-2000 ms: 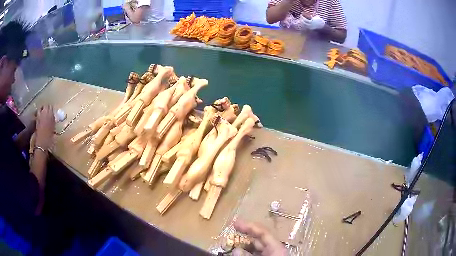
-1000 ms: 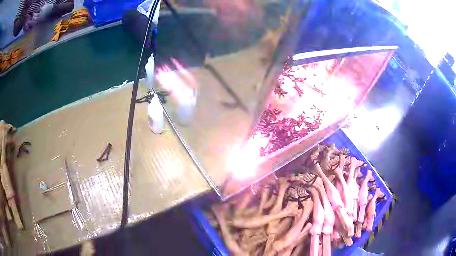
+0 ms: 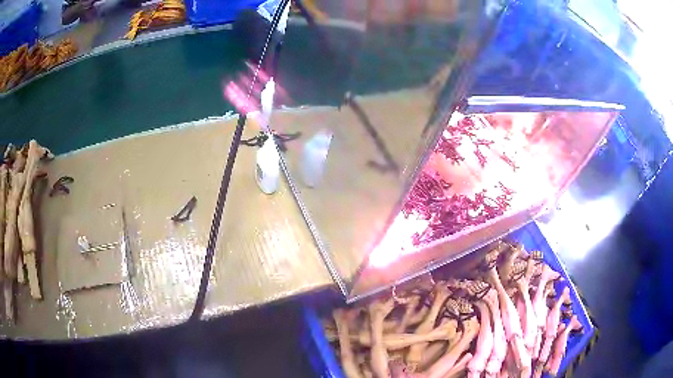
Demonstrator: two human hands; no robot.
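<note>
Neither of my hands is in view. The clear-sided parts box (image 3: 483, 255) stands tilted at centre right, brightly lit, with small reddish-dark pieces (image 3: 450, 207) inside. Below it, a deep blue crate (image 3: 579, 317) holds many limb parts (image 3: 496, 336) with dark-banded toed ends. On the bench, the tan work pad (image 3: 92, 273) carries a small white cap (image 3: 83, 244) and a thin pale stick (image 3: 103, 247). Dark claw pieces lie near the pad: one group (image 3: 62, 185) at left and one (image 3: 184, 210) right of it.
More limb parts (image 3: 28, 221) lie at the left edge. A black cable (image 3: 221, 214) crosses the bench. A white bottle-like nozzle (image 3: 267, 166) stands beside the box's clear panel. The green belt (image 3: 147, 103) runs behind, with orange parts (image 3: 37, 63) across it.
The view has swung right from the limb heap to the box and crate, then slightly back left. The hand seen near the bench edge two seconds ago is out of view.
</note>
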